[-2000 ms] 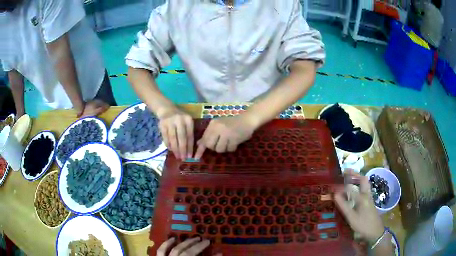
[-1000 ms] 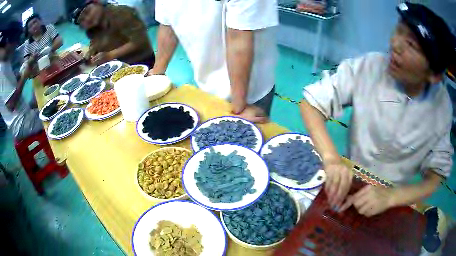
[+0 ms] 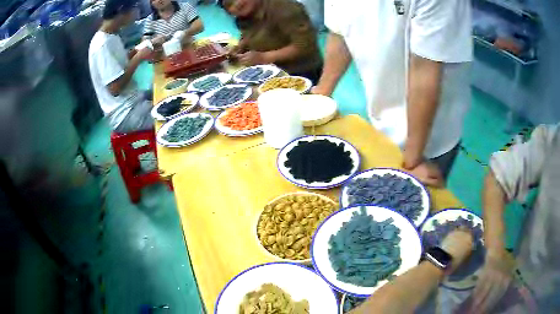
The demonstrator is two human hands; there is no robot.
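My left hand [image 3: 458,244], with a dark watch on its wrist, reaches from the bottom edge into a blue-rimmed plate of grey-blue pieces [image 3: 435,230] at the right. Its fingers are blurred, so I cannot tell if they hold a piece. My right hand is not in view. A blue-rimmed plate of teal pieces [image 3: 363,248] stands beside my forearm, partly over a bowl at the bottom edge. Another plate of grey-blue pieces [image 3: 385,195] lies just behind.
Nearby stand a mustard bowl [image 3: 295,225], pale yellow plate [image 3: 273,302], black plate [image 3: 319,160] and white tub [image 3: 280,116]. Across the table, a person's hand [image 3: 493,279] is at lower right; another person leans on it. Several people sit around a red tray [image 3: 195,58].
The view has swung left, taking most of the near red tray out of sight. My left hand has come into the grey-blue plate.
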